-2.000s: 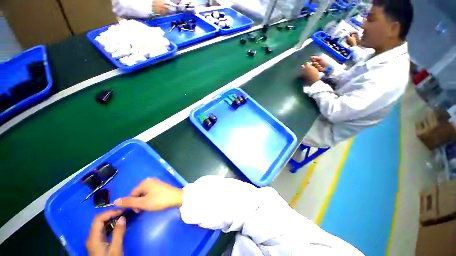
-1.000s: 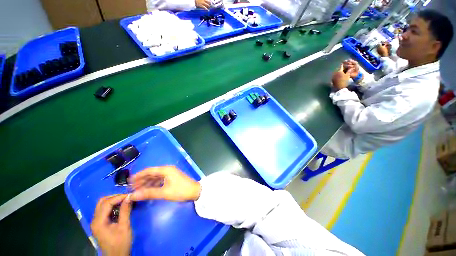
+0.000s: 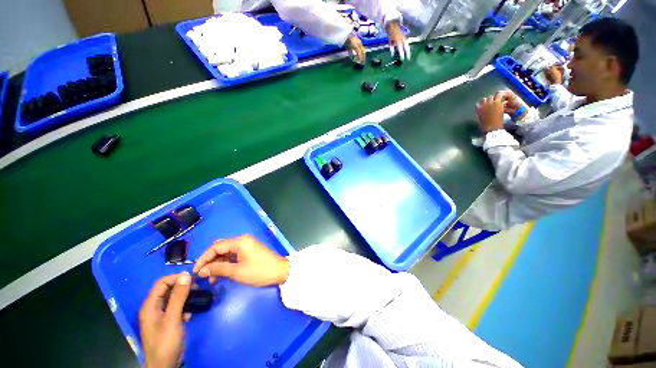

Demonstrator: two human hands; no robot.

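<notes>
A blue work tray (image 3: 244,309) lies in front of me. My left hand (image 3: 165,309) is at its near left part and holds a black unit (image 3: 198,300) by the fingertips. My right hand (image 3: 241,262) is beside it, thumb and index finger pinched close to the left fingertips; they seem to hold a thin lead of the unit, too small to see clearly. Several black units (image 3: 176,250) with reddish edges and thin pale leads lie in the upper left of the tray. Small dark specks (image 3: 272,359) lie near its near edge.
A second blue tray (image 3: 392,215) to the right holds black units with green strips. The green belt (image 3: 216,129) carries scattered black units. Blue trays of white parts (image 3: 237,44) and black parts (image 3: 86,90) stand across it. A person (image 3: 561,144) sits at right; another's hands reach over the belt.
The black unit in my left hand now shows more fully below the fingertips. The lone unit on the belt has moved left. The hands across the belt have reached out to the units there.
</notes>
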